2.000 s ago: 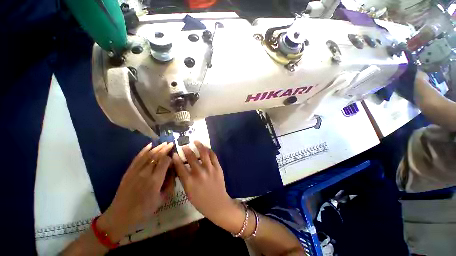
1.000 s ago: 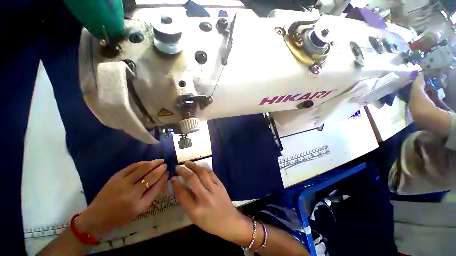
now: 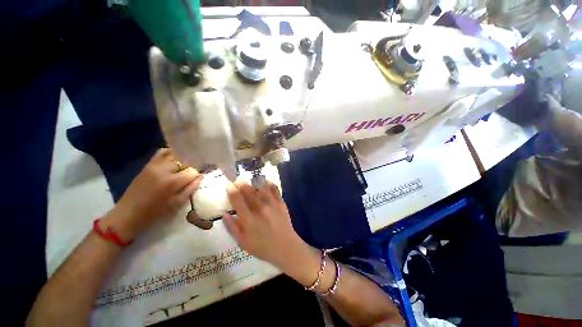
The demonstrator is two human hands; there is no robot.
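Observation:
A white HIKARI sewing head (image 3: 332,96) crosses the view, with its needle and presser foot (image 3: 258,175) low at its left end. My left hand (image 3: 156,191) is left of the needle, its fingertips at the edge of a navy garment piece (image 3: 121,147); whether they pinch it cannot be told. My right hand (image 3: 261,220) lies with bent fingers just in front of the presser foot; its fingertips hide what is under them. A bright whitish shape (image 3: 214,197) shows between the hands. A small navy panel (image 3: 327,191) lies flat right of the needle.
A blue plastic crate (image 3: 390,255) with navy cloth and white strips stands at the table's near right edge. A dark navy heap (image 3: 25,128) hangs at far left. A green cover (image 3: 169,29) stands over the head's left end. Another person's arm (image 3: 542,185) is at right.
My left hand has moved up and left, away from my right hand. The navy cloth has shifted up and left, baring white tabletop. My right hand is nearer the presser foot. The view has shifted.

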